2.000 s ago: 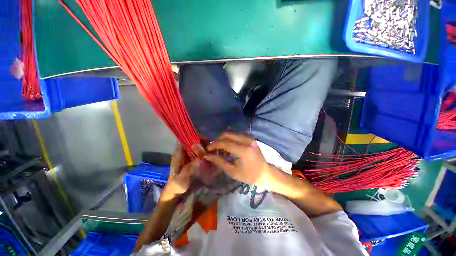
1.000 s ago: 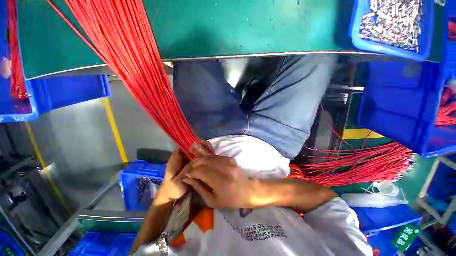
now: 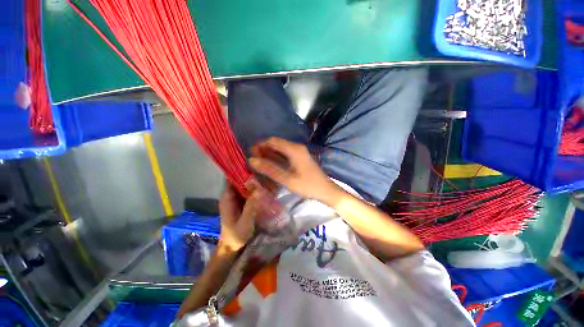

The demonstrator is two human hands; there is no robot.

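Observation:
A thick bundle of red lead wires runs from the green bench down to my lap. My left hand is closed around the bundle near its lower end. A whitish translucent cover seems to sit over the wire tips, just beyond my left hand; it is blurred, and the tips cannot be made out. My right hand is beside the bundle, slightly blurred, with its fingers bent and apart and nothing seen in it.
A blue tray of silver-white pieces stands on the green bench at upper right. Uncapped red wires fan out at right beside clear bags. A large blue bin holds red wires at left; more blue bins stand on both sides.
My right hand has come off the bundle end and moved up and away, uncovering the whitish cover. My left hand still holds the bundle. The view has shifted slightly.

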